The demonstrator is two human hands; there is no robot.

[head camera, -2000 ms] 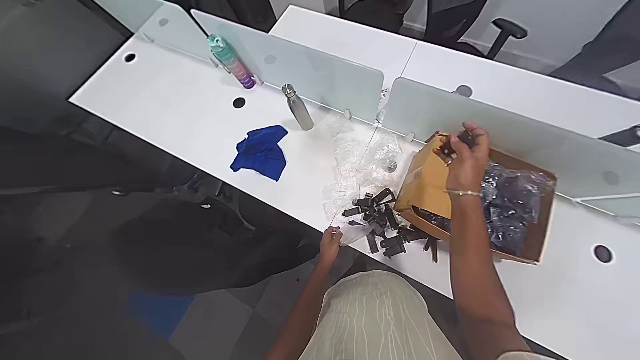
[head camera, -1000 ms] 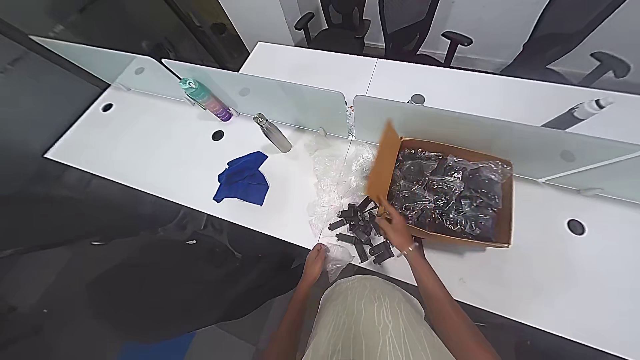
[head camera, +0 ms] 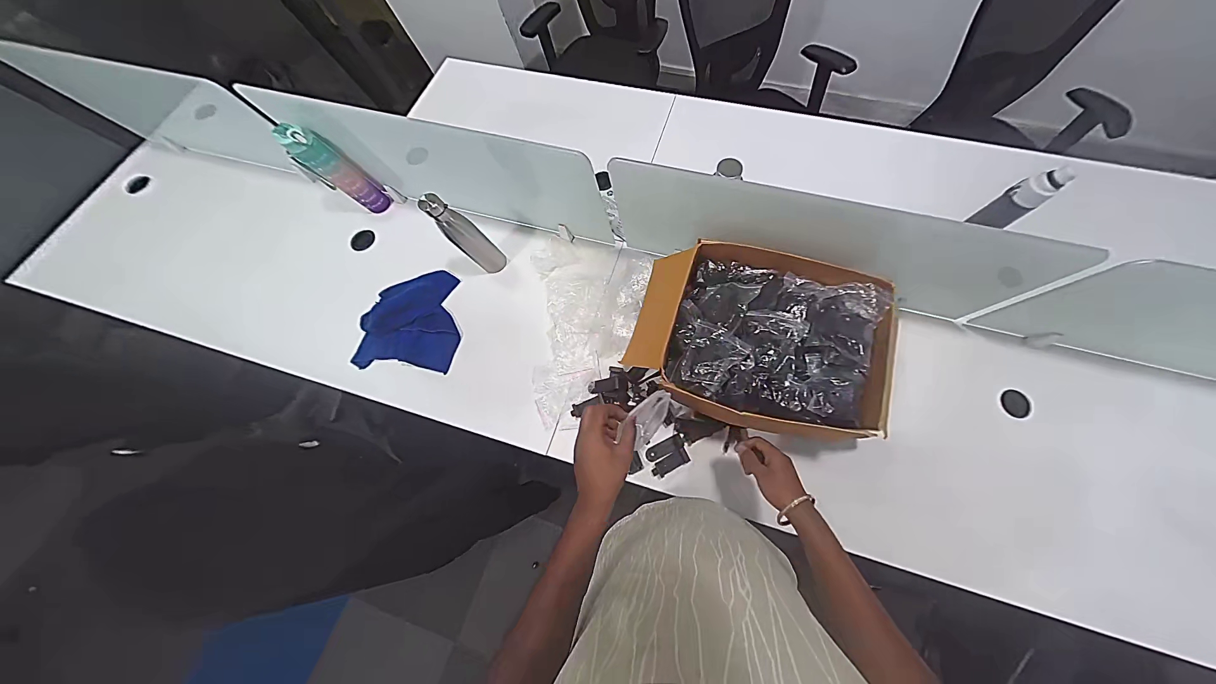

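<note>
My left hand (head camera: 604, 450) grips a small clear plastic bag (head camera: 649, 418) over a loose pile of small black parts (head camera: 669, 454) near the desk's front edge. To the right of the pile, my right hand (head camera: 769, 471) pinches a small dark part (head camera: 733, 438), only partly visible, just below the cardboard box. The open cardboard box (head camera: 889, 380) holds clear bags of black parts (head camera: 779, 342). More clear plastic bags (head camera: 579, 313) lie flat to the left of the box.
A blue cloth (head camera: 411, 323) lies on the white desk (head camera: 237, 285), left of the bags. Behind it stand a steel bottle (head camera: 463, 234) and a green-to-purple bottle (head camera: 334, 171). Frosted divider panels (head camera: 836, 228) run along the back. Round cable holes (head camera: 1016, 404) pierce the desktop.
My right hand has come down from over the box to the desk and moved right of the parts pile. My left hand has moved up onto the pile with the clear bag.
</note>
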